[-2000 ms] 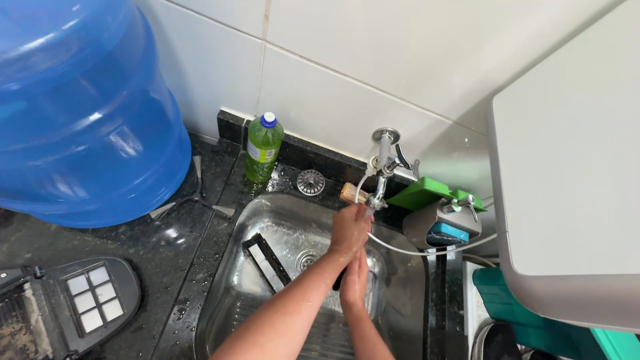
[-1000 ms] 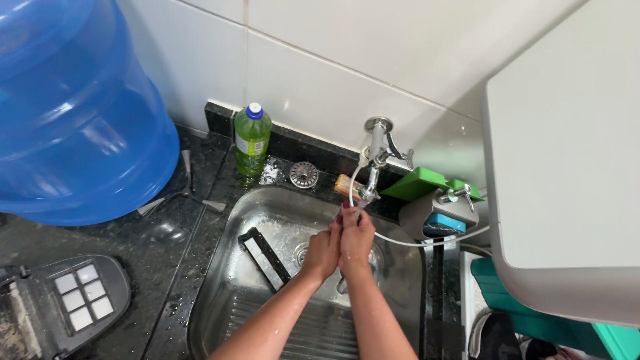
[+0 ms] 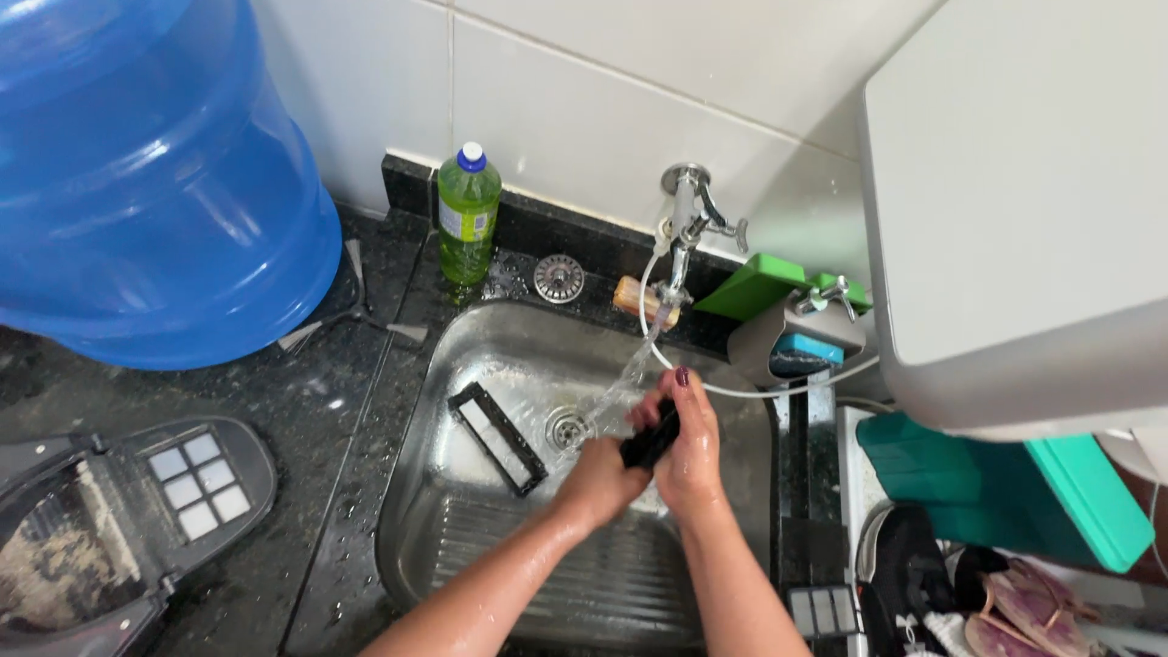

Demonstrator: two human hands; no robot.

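Over the stainless steel sink (image 3: pixel 584 566), my left hand (image 3: pixel 602 474) and my right hand (image 3: pixel 691 443) both grip a small black object (image 3: pixel 651 436), whose kind I cannot tell. Water runs from the chrome faucet (image 3: pixel 680 251) just behind my hands, down toward the drain (image 3: pixel 568 427). In the basin, left of the drain, lies a black rectangular frame with a white strip (image 3: pixel 497 438). A bar of soap (image 3: pixel 643 301) rests on the ledge under the faucet.
A green bottle (image 3: pixel 468 219) and a metal strainer (image 3: pixel 558 278) stand behind the sink. At left are a large blue water jug (image 3: pixel 164 182), a three-armed brush (image 3: pixel 356 310) and an opened dustbin with dirt (image 3: pixel 64 547). A sponge holder (image 3: pixel 757 342) and a white appliance (image 3: pixel 1022 210) are at right.
My hands have come away from the faucet spout toward the front of the sink, and the black object now shows between them. The water stream is now plainly visible.
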